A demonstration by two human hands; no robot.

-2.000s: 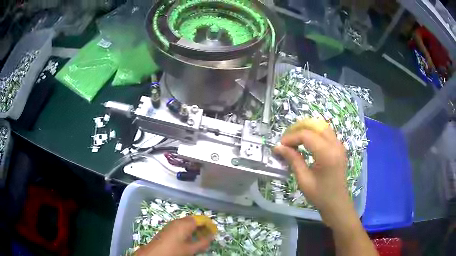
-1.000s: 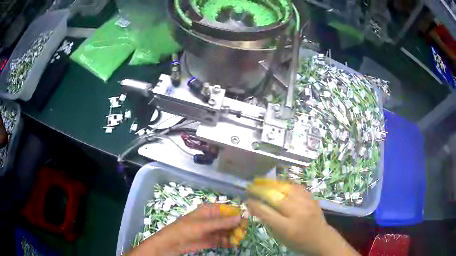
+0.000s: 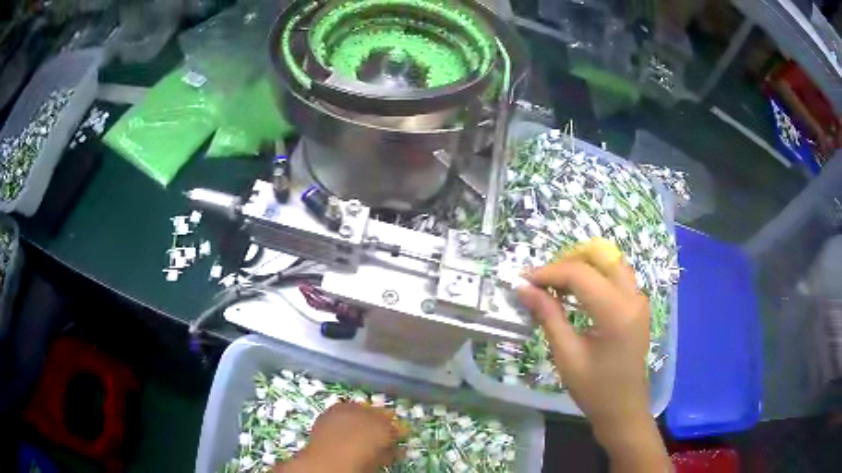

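My right hand is at the right end of the insertion head, thumb and forefinger pinched on a small white workpiece, mostly hidden by the fingertips. A yellow finger cot shows on it. My left hand is low in the front parts bin, over white-and-green workpieces; its fingertips are hidden, so I cannot tell if it holds one. The pneumatic slide lies left of the head.
The steel bowl feeder with green pieces stands behind the slide. A heaped right-hand bin is beside the head, a blue lid at right. Green bags and loose white parts lie left. A red stool is lower left.
My right hand has moved from beside my left hand over the front bin up to the insertion head. My left hand has moved left and down among the workpieces. The view has shifted.
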